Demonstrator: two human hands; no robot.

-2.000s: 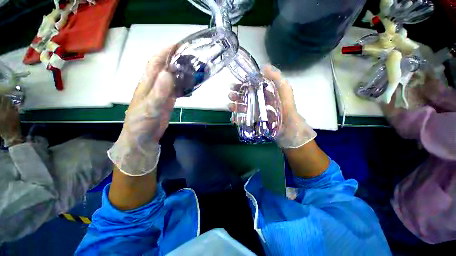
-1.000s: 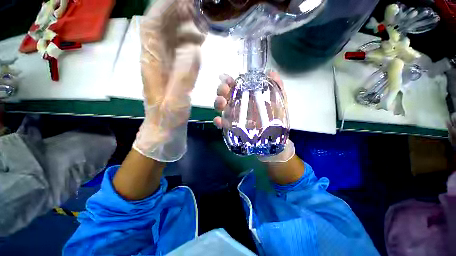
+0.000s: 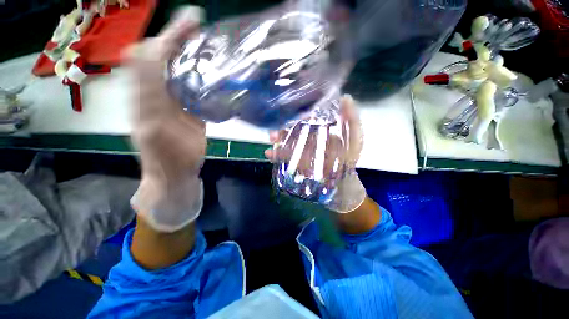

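Observation:
A glossy clear plastic figure (image 3: 256, 71) is held up in front of me, over the white sheets. Its large upper bulb is blurred; a smaller ribbed bulb hangs below it on the right. My left hand (image 3: 165, 118), in a thin translucent glove and blurred, holds the large bulb at its left end. My right hand (image 3: 349, 149), also gloved, is wrapped around the smaller bulb from behind and from the right; its fingertips show at the bulb's left side. The joint between the bulbs is partly hidden behind the large bulb.
A white work sheet (image 3: 387, 134) lies on the green-edged bench (image 3: 215, 148). At left, a red tray (image 3: 125, 37) carries cream-white pieces and a red-and-black clamp (image 3: 75, 93). A dark cylinder (image 3: 399, 50) stands behind. At right lies another clear figure with cream-white pieces (image 3: 486, 81).
The figure's large bulb has swung from the top middle down and to the left, with my left hand moving left. My right hand still holds the smaller bulb, now tilted.

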